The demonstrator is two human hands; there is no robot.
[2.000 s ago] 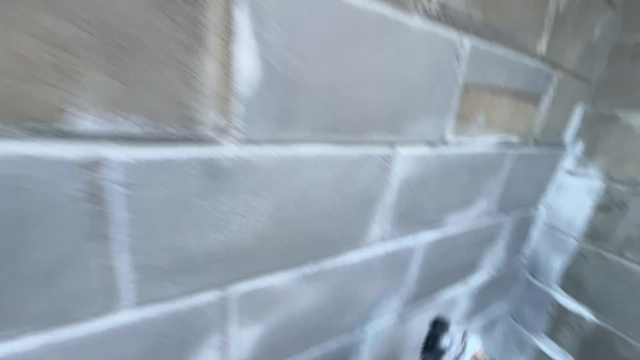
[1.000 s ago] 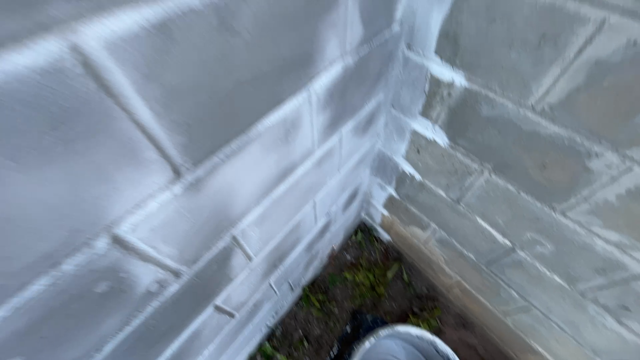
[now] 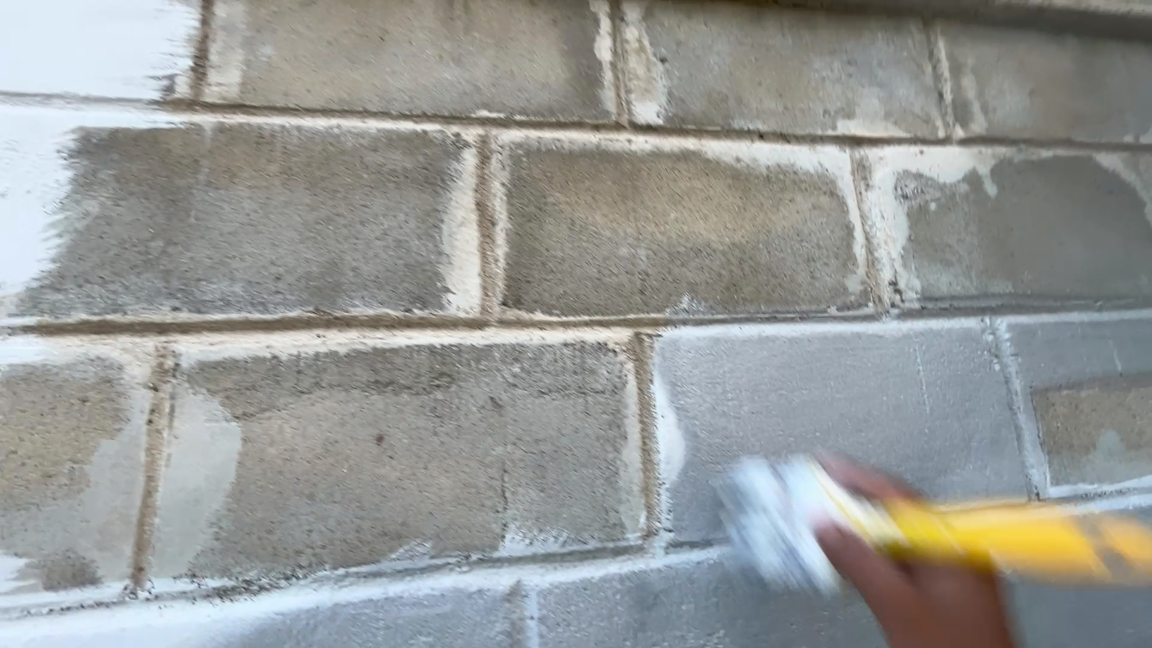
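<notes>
My right hand [image 3: 945, 585] is closed around a paintbrush [image 3: 1008, 540] with a yellow handle, at the lower right. The white, paint-covered bristles [image 3: 774, 522] point left and are blurred. They are over or against the lower left part of a thinly coated concrete block [image 3: 837, 405], near a mortar joint; contact is hard to tell. My left hand is out of view.
The concrete block wall fills the view. Bare grey-brown blocks [image 3: 675, 225] with white-edged joints lie above and left. Solid white paint [image 3: 81, 45] covers the upper left corner. A ledge [image 3: 1035, 13] runs along the top right.
The view has swung from the wall corner, with bare ground and a container's rim below, up to the wall face. My right hand with the brush is now in view.
</notes>
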